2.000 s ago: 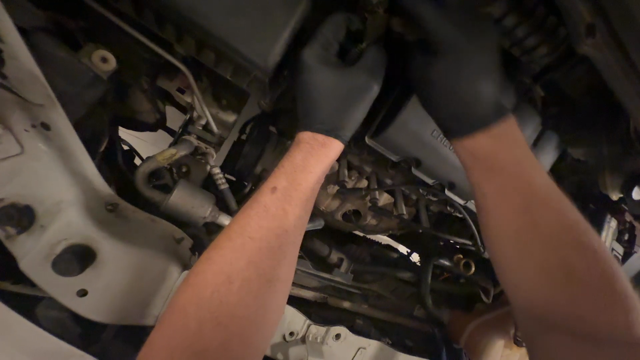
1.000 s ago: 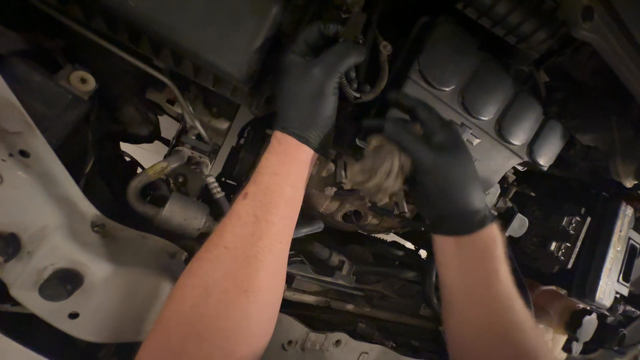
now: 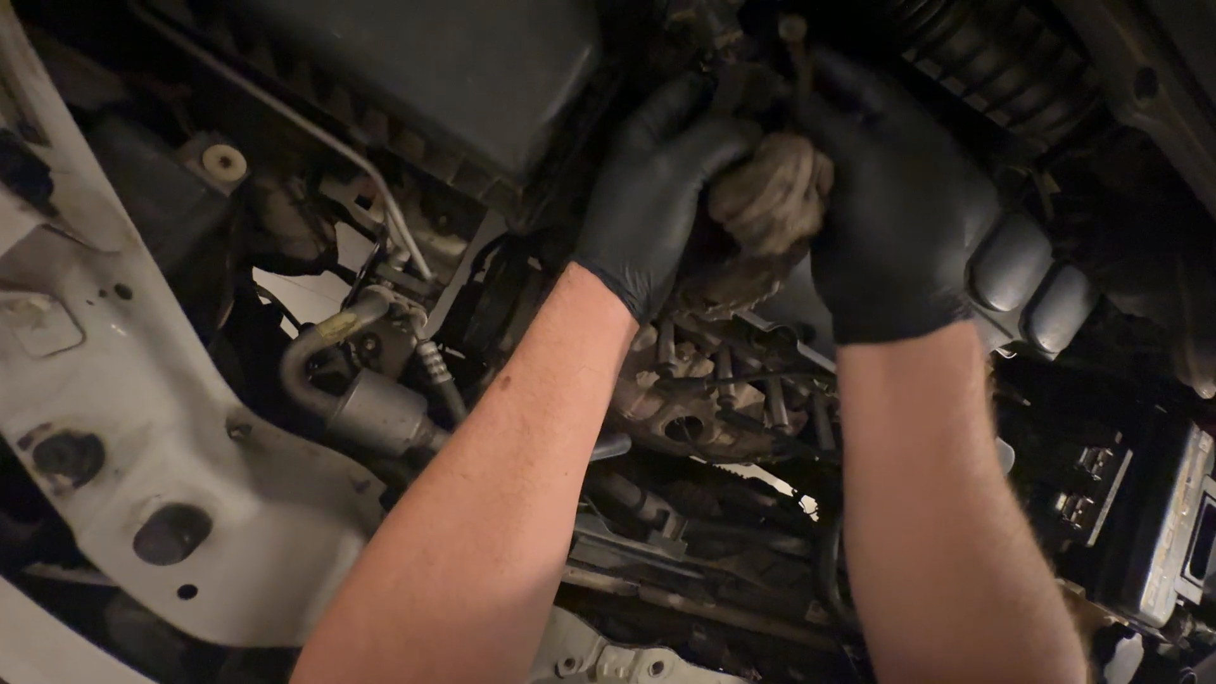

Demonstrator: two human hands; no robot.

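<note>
Both my hands wear black gloves and work at the top centre of an engine bay. My left hand [image 3: 655, 190] curls at a dark engine part [image 3: 746, 90], with its thumb along the top of a crumpled, dirty rag [image 3: 774, 195]. Whether its fingers grip that part is hidden in shadow. My right hand [image 3: 893, 209] is on the other side of the rag, which hangs bunched against its inner side. A thin part with a round end [image 3: 792, 30] stands up between the hands. Below the rag lies a rusty metal manifold [image 3: 684, 427] with a round port.
A black plastic box [image 3: 446, 76] is at the upper left. Below it, a metal pipe [image 3: 342, 142] runs down toward a silver canister [image 3: 380, 413]. The pale body panel [image 3: 237, 494] lines the left side. A grey engine cover [image 3: 1012, 261] and a battery [image 3: 1121, 494] are at right.
My right hand has moved up from over the engine cover's near side to beside my left hand, bringing the rag with it. The curved hose seen by my left hand one second ago is now hidden.
</note>
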